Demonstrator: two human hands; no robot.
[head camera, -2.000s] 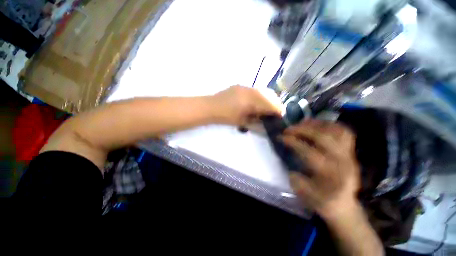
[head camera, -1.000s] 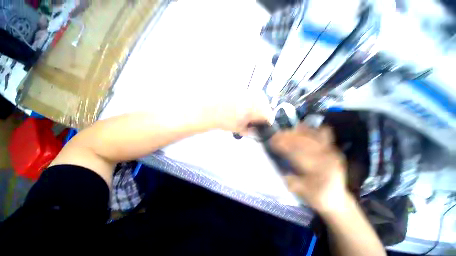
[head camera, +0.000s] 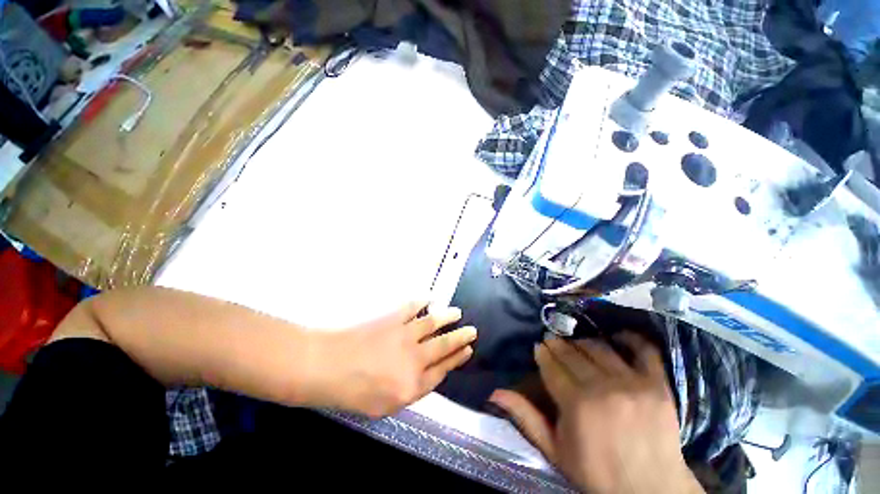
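Observation:
A black garment piece (head camera: 497, 323) lies flat on the white table under the machine head, its far part near the needle area. My left hand (head camera: 391, 362) rests with its fingertips on the left edge of the black piece. My right hand (head camera: 603, 400) lies on its right part, thumb and fingers spread. The white sewing machine head (head camera: 589, 154) with a blue stripe stands above; the needle tip cannot be made out. Plaid lining (head camera: 714, 386) and dark cloth are bunched right of my right hand.
Taped brown cardboard (head camera: 183, 125) lies at the left. Dark cloth (head camera: 502, 48) and plaid cloth (head camera: 666, 39) are heaped behind the machine. A red stool (head camera: 34, 299) is at the left edge. The table's front edge (head camera: 444, 439) has a tape-like strip.
The head view has shifted and shows more of the machine and heap. My hands have moved apart, and the black piece, earlier a narrow strip between them, now lies spread flat.

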